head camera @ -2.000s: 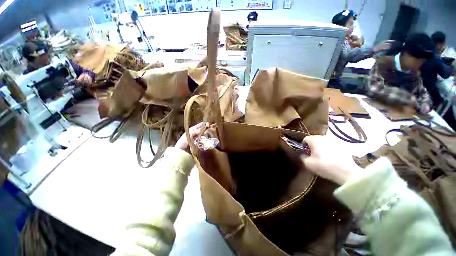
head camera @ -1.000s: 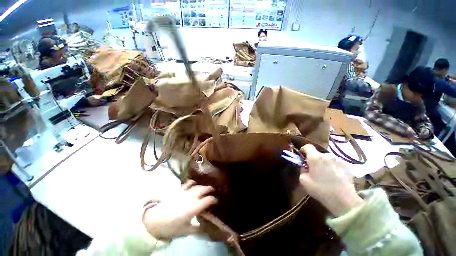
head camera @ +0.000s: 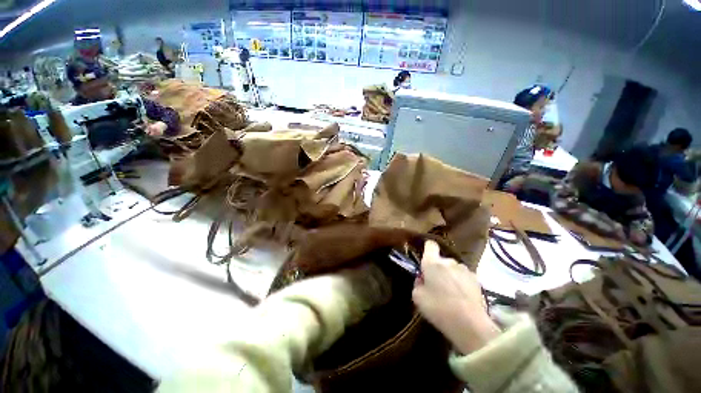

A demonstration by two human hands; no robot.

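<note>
A brown handbag (head camera: 338,247) stands open at the near side of the white table (head camera: 131,276), its dark inside facing me. A pale stitched line (head camera: 373,355) runs along its near opening. My right hand (head camera: 452,295) is at the right of the bag mouth and holds thread snips (head camera: 405,262), silvery blades pointing up and left. My left forearm, in a cream sleeve, reaches into the bag from the left. My left hand is hidden inside the bag.
A heap of brown bags with hanging straps (head camera: 284,173) lies at the back left. Another brown bag (head camera: 430,196) stands just behind the work. Flat panels (head camera: 519,215) and a strap heap (head camera: 630,299) lie right. A sewing machine (head camera: 100,130) is left; several people sit around.
My left hand has gone from the bag's left edge down into the bag. The bag's far edge has slumped, and its upright handle has dropped. My right hand with the snips has moved slightly left and down.
</note>
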